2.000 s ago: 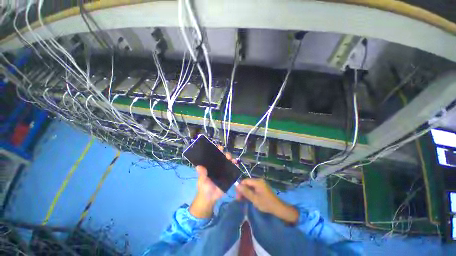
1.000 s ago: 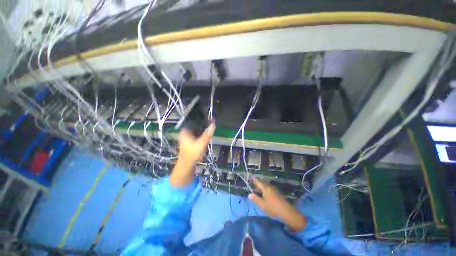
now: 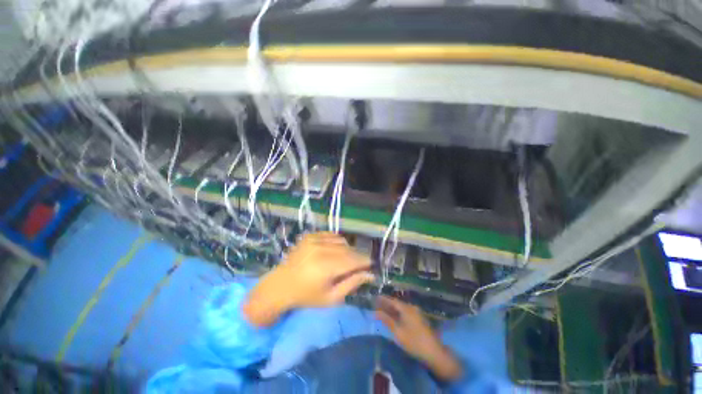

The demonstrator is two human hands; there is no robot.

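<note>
My left hand [image 3: 312,273] is in front of the rack's lower edge, back of hand up, fingers bent toward the right; no phone shows in it. My right hand [image 3: 409,331] is lower and to the right, blurred, its fingertips near the lower ends of white cables [image 3: 394,235]. Whether either hand grips a cable is unclear. A grey phone [image 3: 317,181] lies on the shelf behind my left hand, among other racked phones [image 3: 275,174].
The shelf's green edge [image 3: 454,234] runs across the view, with a lower row of phones [image 3: 428,263] below it. White cables [image 3: 123,142] hang thickly at left. A pale upper beam [image 3: 431,86] crosses above. Green-edged shelves [image 3: 590,327] stand at right.
The dark phone, first held in my left hand and then carried to the shelf, is out of that hand. My left hand has come back down and right, closer to my right hand.
</note>
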